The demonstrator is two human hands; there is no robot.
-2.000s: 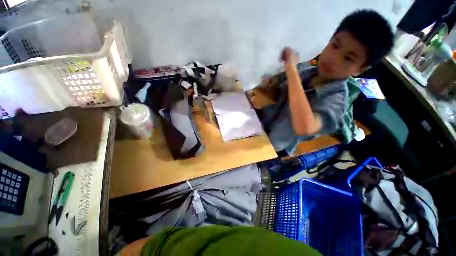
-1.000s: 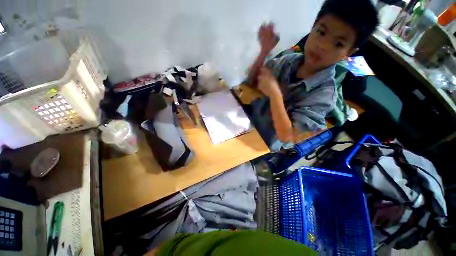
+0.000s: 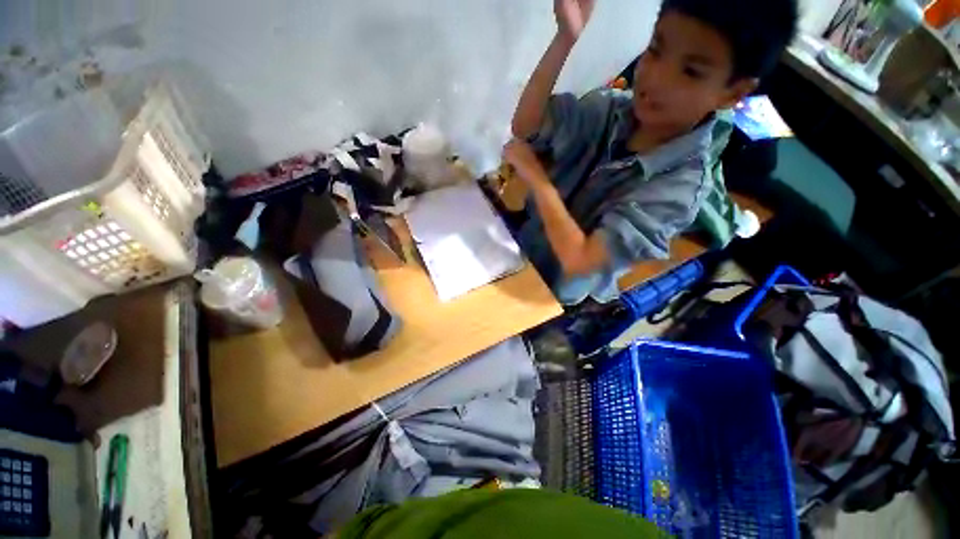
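Neither of my hands shows; only a green sleeve or garment [image 3: 505, 516] of mine shows at the bottom edge. A wooden side table [image 3: 284, 405] stands in front of me. A folded dark and grey-blue cloth piece [image 3: 342, 290] lies on it. A pale flat sheet or folder [image 3: 460, 240] lies to its right, with a pointed metal tool, perhaps scissors, between them. A lidded plastic cup [image 3: 242, 293] stands at the table's left. Bundled grey cloth [image 3: 453, 416] is tied below the table.
A seated person [image 3: 621, 158] is behind the table. A blue basket [image 3: 716, 432] is at lower right, beside a striped cloth heap [image 3: 868, 390]. A white basket [image 3: 137, 211], clear dish [image 3: 88, 353], green-handled snips [image 3: 115, 479] and dark keypad [image 3: 23, 490] are at left.
The view has shifted, so the side table and left-hand items sit further left. The wearer's bare arm part at the bottom has left view. The seated person has raised one hand higher.
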